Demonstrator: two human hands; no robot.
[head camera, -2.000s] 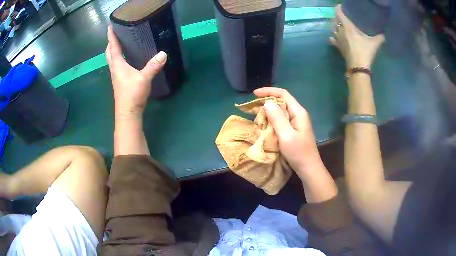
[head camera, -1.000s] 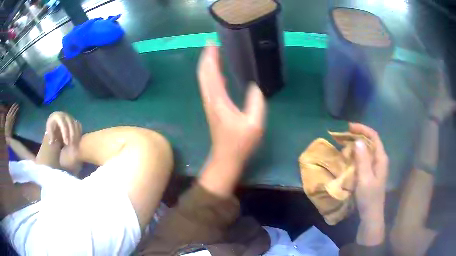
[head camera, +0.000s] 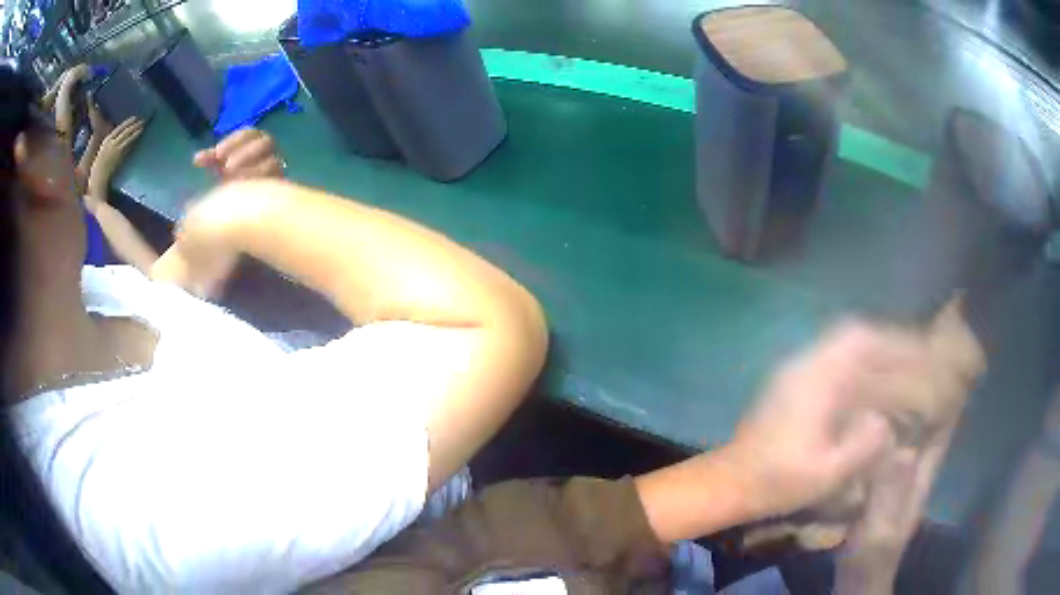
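Note:
My left hand (head camera: 814, 424) is blurred at the lower right, reaching across to my right hand (head camera: 883, 511). The two overlap, and the left fingers are too blurred to read. A small part of the tan cloth (head camera: 800, 535) shows below them at my right hand; the rest is hidden. A grey speaker (head camera: 732, 174) with a wood-grain top (head camera: 770, 44) stands upright beyond my hands, touched by neither. Another dark speaker shape (head camera: 988, 198) is blurred at the right.
Grey speakers (head camera: 436, 110) with a blue cloth (head camera: 384, 16) on top stand at upper left. Another blue cloth (head camera: 256, 93) lies on the green work surface (head camera: 604, 233). A person in a white shirt (head camera: 233, 465) sits close on the left, elbow over the table edge.
The view has swung left, so the speakers and neighbour appear further right. My left hand has left the speaker it touched earlier and moved across to my right hand.

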